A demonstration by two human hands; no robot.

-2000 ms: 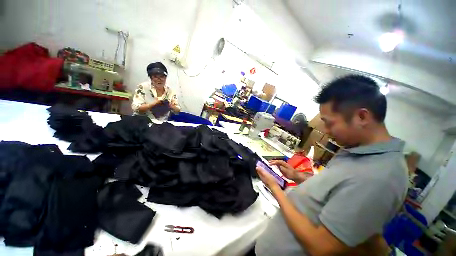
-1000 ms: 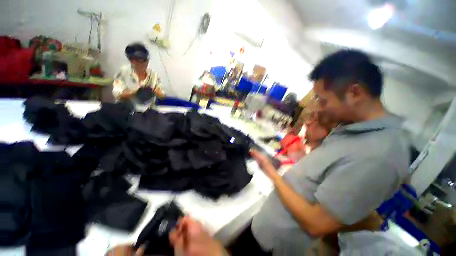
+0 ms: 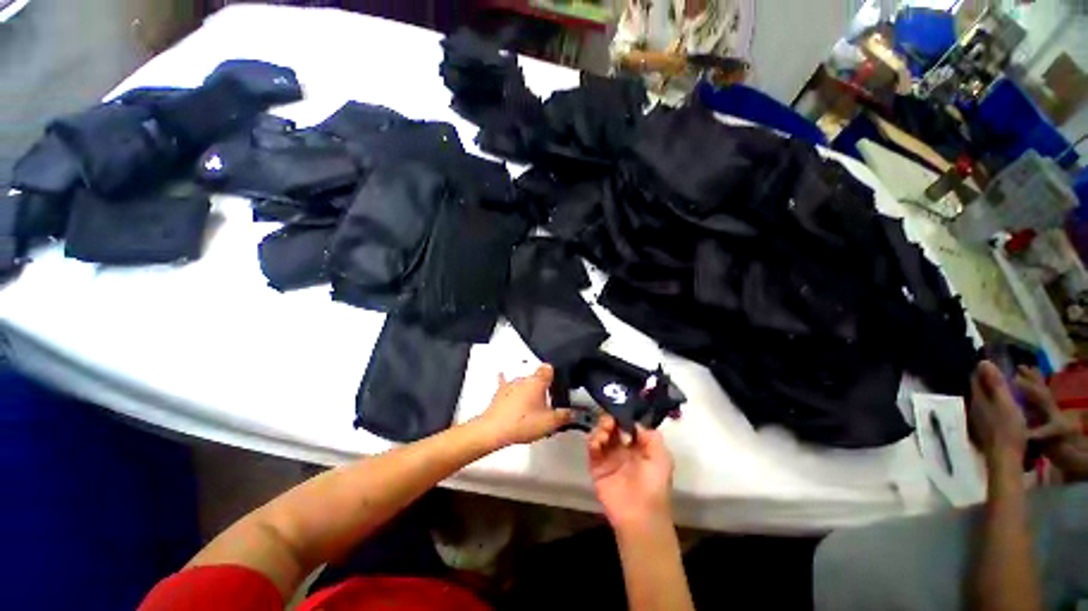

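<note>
A small black sewn piece point(image 3: 611, 384) with a white printed mark lies across my fingertips near the table's front edge. My left hand point(image 3: 523, 408) pinches its near left edge, where a dark strip shows between the two hands. My right hand point(image 3: 632, 468) pinches its lower edge with the palm turned up. A small dark and red thing shows at the piece's right end; I cannot tell what it is. A pile of flat black pieces point(image 3: 400, 227) lies just beyond my left hand.
A large black heap point(image 3: 764, 263) lies to the right on the white cloth table point(image 3: 298, 382). More black pieces point(image 3: 137, 227) lie far left. At right, a person's hands point(image 3: 1008, 412) are beside a white paper point(image 3: 951, 448) with a dark line. Another person point(image 3: 680, 36) is behind the table.
The view has swung down and left, showing more of the table. My hands, out of view at first and then low and blurred, are now fully visible at the black piece.
</note>
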